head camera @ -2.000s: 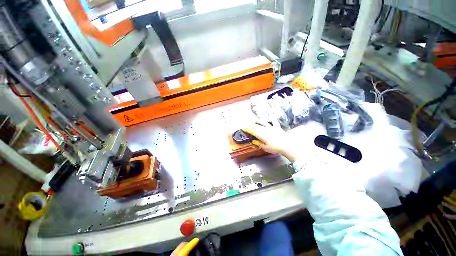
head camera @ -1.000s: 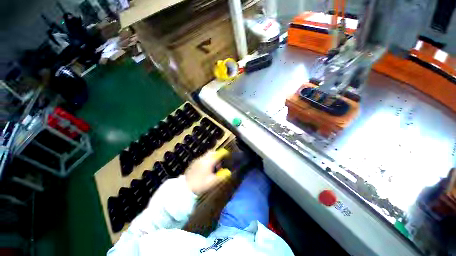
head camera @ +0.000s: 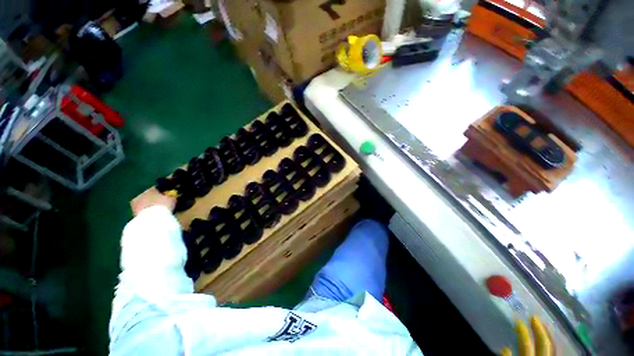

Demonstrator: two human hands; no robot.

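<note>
Black housings (head camera: 233, 154) stand in two rows on a cardboard sheet (head camera: 206, 203) atop a brown stack, left of my leg. My left hand (head camera: 154, 200) is at the far left end of the upper row, its yellow-tipped fingers closed on a black housing (head camera: 167, 185); the fingertips are partly hidden. My right hand (head camera: 532, 338) is cut off by the bottom edge at the lower right, over the front rail, yellow fingers a little apart, nothing seen in it. A black housing (head camera: 530, 139) lies in the orange-brown left fixture (head camera: 511, 163) on the metal plate.
The white front rail (head camera: 431, 224) carries a green button (head camera: 367, 147) and a red button (head camera: 498, 285). A yellow tape roll (head camera: 360, 54) and a black block (head camera: 415, 52) are at the plate's left end. A large carton (head camera: 313, 35) stands behind the stack. The machine head (head camera: 549, 66) is beyond the fixture.
The view has turned left. My left hand has moved from near my leg to the far left end of the upper row. The machine head is now clear of the left fixture's housing.
</note>
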